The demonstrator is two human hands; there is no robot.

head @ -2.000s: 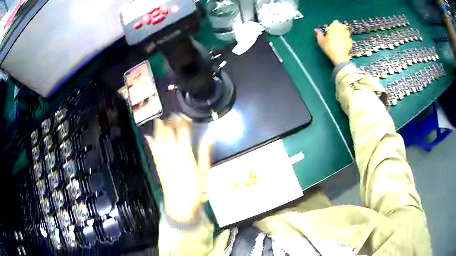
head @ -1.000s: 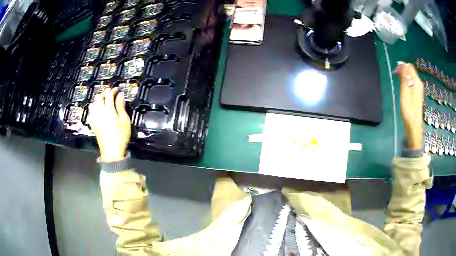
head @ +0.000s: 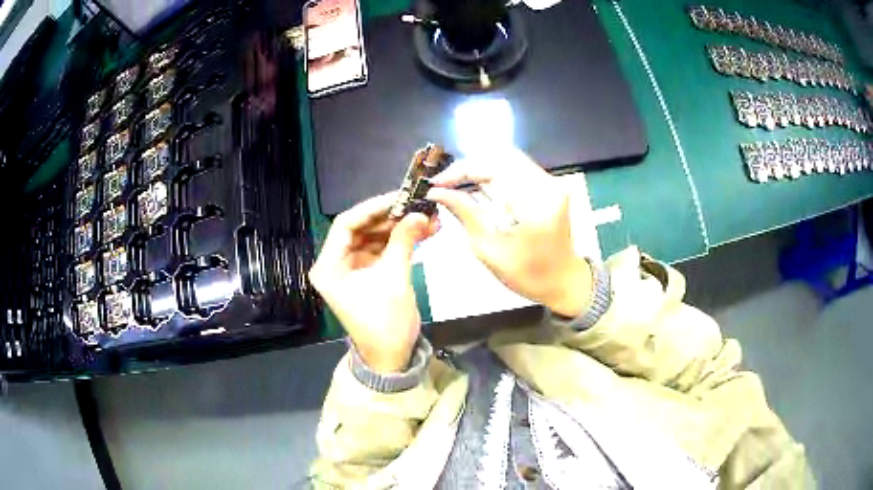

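A small dark and metallic electronic module is held up over the front edge of the black base plate. My left hand grips it from the left between thumb and fingers. My right hand touches its right side with thumb and fingertips; whether it also holds a thin tool cannot be told. A white paper sheet lies below, largely hidden by my hands.
A stacked black blister tray with modules and some empty pockets is at left. A smartphone lies beside the microscope. Rows of modules lie on the green mat at right. A blue stool stands beyond the bench edge.
My left hand has come from the tray to the middle and now holds a module. My right hand has come in from the right side of the bench and meets it. The view has shifted.
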